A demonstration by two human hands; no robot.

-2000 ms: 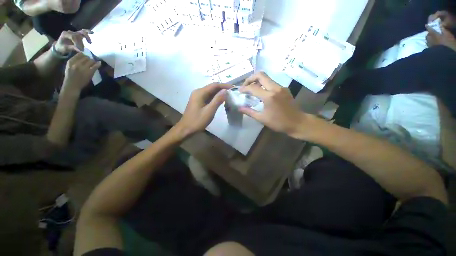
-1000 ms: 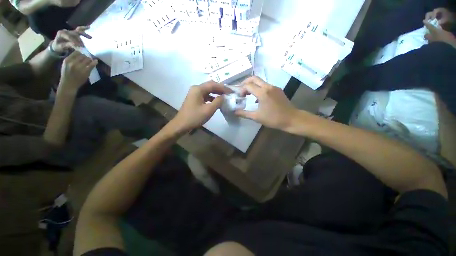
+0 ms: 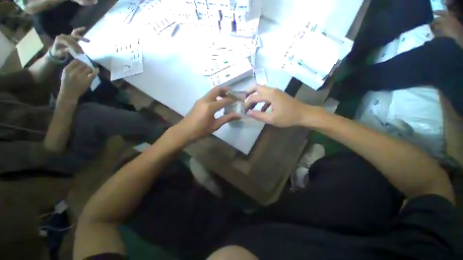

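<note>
A small white carton [image 3: 234,106] is between my two hands above the table's near corner. It is blurred and partly covered by fingers, so its flaps and contents cannot be told. My left hand [image 3: 210,112] holds its left side with thumb and fingers. My right hand [image 3: 269,106] grips its right side with fingertips and thumb. A closed white carton [image 3: 232,72] lies on the table just beyond my hands, with other printed cartons behind it.
A stack of flat white printed pieces [image 3: 317,57] lies on the table's right side. A printed sheet [image 3: 127,60] lies at the left edge. A neighbour's hands [image 3: 76,66] hold a white strip at left. White plastic bags [image 3: 414,119] and another person's leg are at right.
The carton has turned between my hands, and my fingers have shifted around it. The view has moved slightly. The neighbour's hands at left have moved a little.
</note>
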